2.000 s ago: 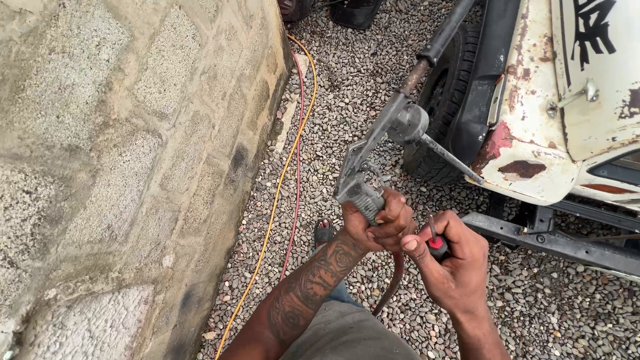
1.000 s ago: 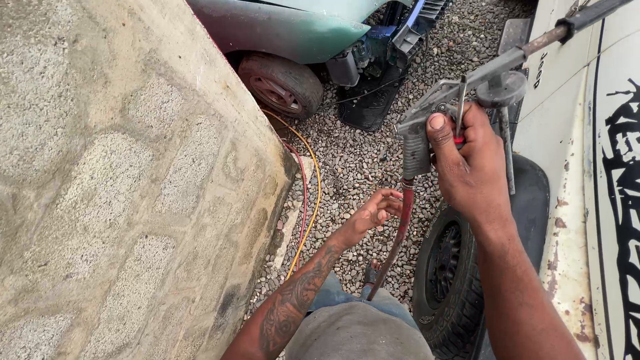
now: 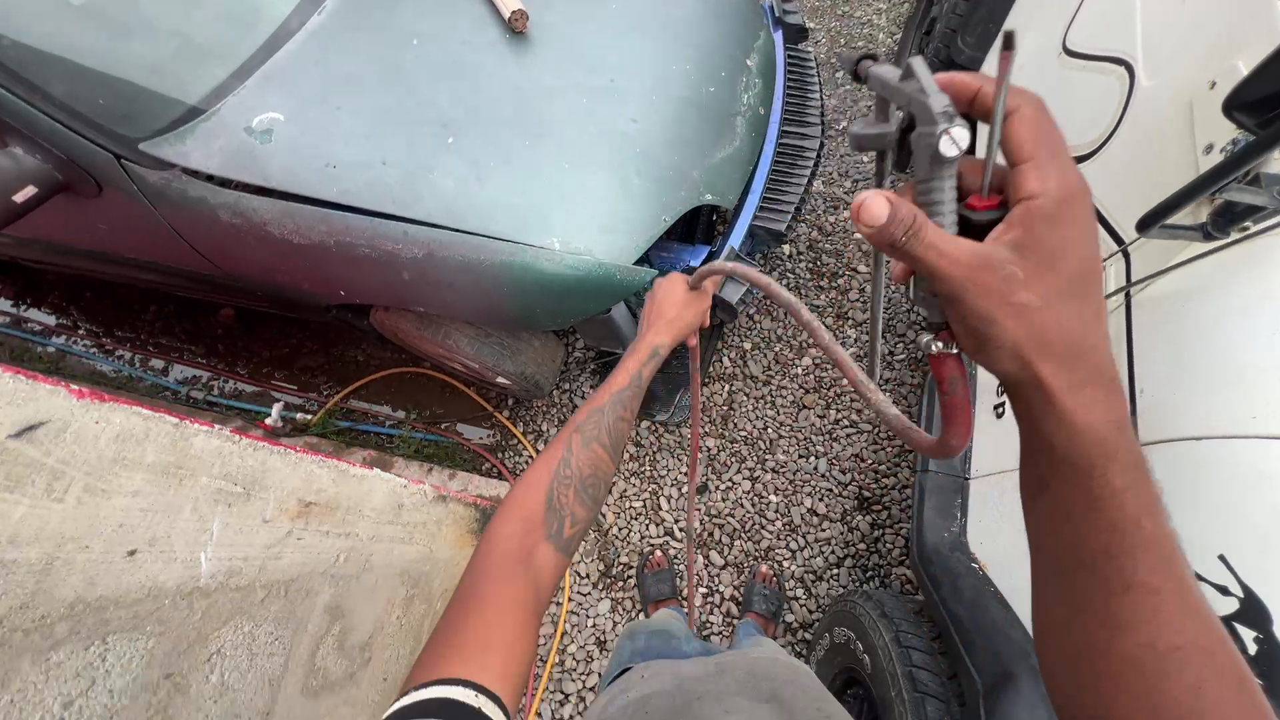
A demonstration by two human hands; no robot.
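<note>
My right hand (image 3: 1010, 220) holds a grey spray gun (image 3: 935, 180) by its handle, together with a screwdriver (image 3: 998, 120) whose shank points up. A red hose (image 3: 850, 365) is clamped to the bottom of the gun's handle and loops over to my left hand (image 3: 677, 312). My left hand is closed around that hose near the front corner of a green car (image 3: 480, 130). Below the left hand the hose hangs down between my sandalled feet. The gun's nozzle end is partly blurred.
A white off-road vehicle (image 3: 1190, 370) with a black fender and tire (image 3: 885, 650) stands at the right. Gravel (image 3: 790, 500) lies between the vehicles. At the left is a concrete wall (image 3: 220, 560); a yellow hose (image 3: 563, 630) runs beside it. A stick-like piece (image 3: 512, 15) rests on the green hood.
My left hand, open near the hose a second ago, has closed on it. The gun, earlier in the left hand, is now in my right. The view has swung toward the green car.
</note>
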